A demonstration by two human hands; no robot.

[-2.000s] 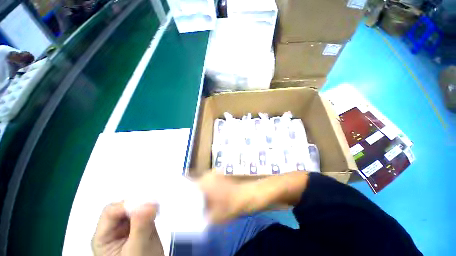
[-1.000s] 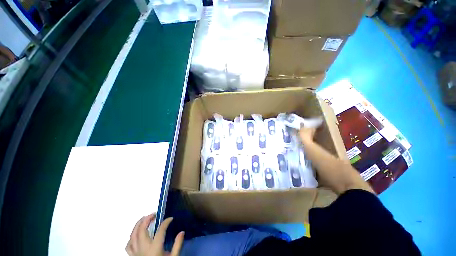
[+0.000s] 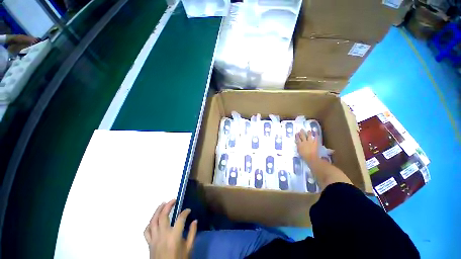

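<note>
Several white handheld devices with dark oval faces (image 3: 259, 178) lie in rows in clear plastic bags inside an open brown carton (image 3: 252, 205). Loose bag ends stick up along the far row. My right hand (image 3: 308, 145) is in the carton at its right side, fingers spread and touching the devices there; I cannot tell whether it grips one. My left hand (image 3: 171, 231) rests empty, fingers apart, on the right edge of the white bench sheet (image 3: 126, 187).
The green conveyor belt (image 3: 167, 76) runs along the left. Blister trays (image 3: 260, 45) and sealed cartons (image 3: 328, 58) stand beyond the open carton. Dark red printed boards (image 3: 392, 157) lie on the blue floor at right. A person's hand (image 3: 22, 39) shows at far left.
Two seconds ago both hands were over the bench sheet with a blurred white item. My right hand has since moved into the carton, where it held a bagged device; now its fingers press lower among the devices.
</note>
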